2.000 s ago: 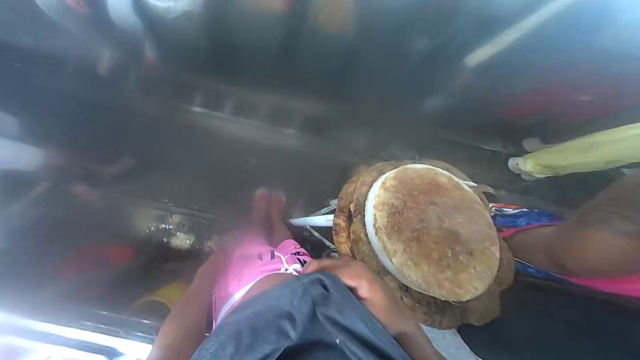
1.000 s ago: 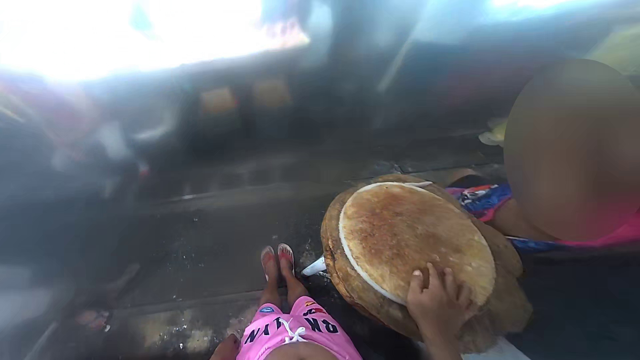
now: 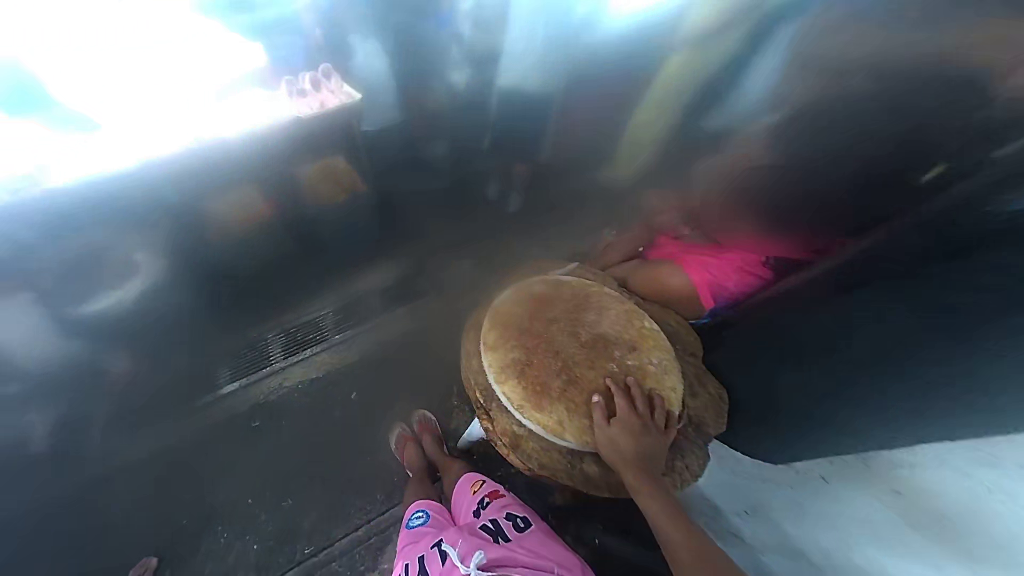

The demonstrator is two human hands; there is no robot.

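A round, brown-stained board with a white edge [image 3: 580,352] lies on an irregular slab of wood [image 3: 704,400], right of my legs. My right hand [image 3: 636,424] rests on the board's lower right part, palm down, fingers spread, holding nothing. My left hand is outside the view. Pink shorts with printed letters [image 3: 488,528] cover my lap, and my feet in sandals [image 3: 418,440] are on the dark floor. A white pointed part [image 3: 472,434] sticks out beneath the slab's left side.
A person in bright pink clothing [image 3: 720,268] is close behind the slab. A floor grate [image 3: 288,344] lies to the left. At the lower right is a whitish surface [image 3: 880,504], with a dark surface [image 3: 864,368] above it. The background is blurred, with a bright area at upper left.
Two seconds ago my right hand was at my waist beside dark cloth; now it lies on the board, as it did one second ago. The other person's head was beside the slab one second ago.
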